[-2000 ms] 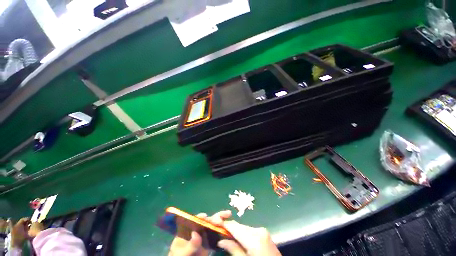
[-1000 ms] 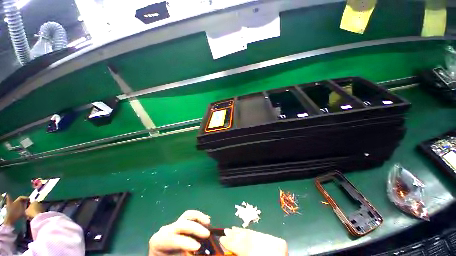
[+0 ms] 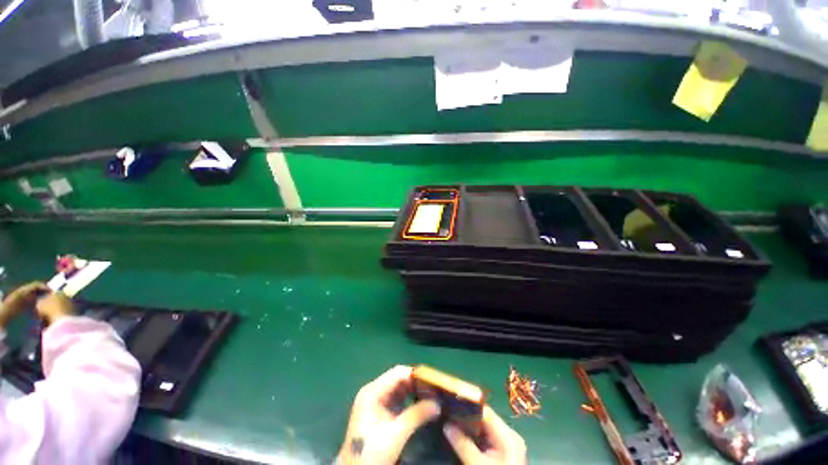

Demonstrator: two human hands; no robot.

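A phone in its frame (image 3: 451, 392), dark with an orange rim, is held above the bench with one short end up towards the camera. My left hand (image 3: 386, 420) grips its left side, thumb across the near face. My right hand (image 3: 490, 438) grips its lower right side. Both hands are cut off by the bottom edge. The phone's lower part is hidden by fingers. A pile of small orange parts (image 3: 523, 394) lies right of the hands. The small pale parts are not visible.
Behind stands a tall stack of compartment trays (image 3: 581, 304). A middle housing (image 3: 626, 413) and a bag of small parts (image 3: 729, 413) lie right. Another person's pink sleeve (image 3: 86, 386) reaches over a flat black tray (image 3: 186, 359) at left. A board tray (image 3: 813, 363) is far right.
The view has levelled and shifted. The phone, long side showing two seconds ago, now points its short end up. My hands now cover where the pale parts lay.
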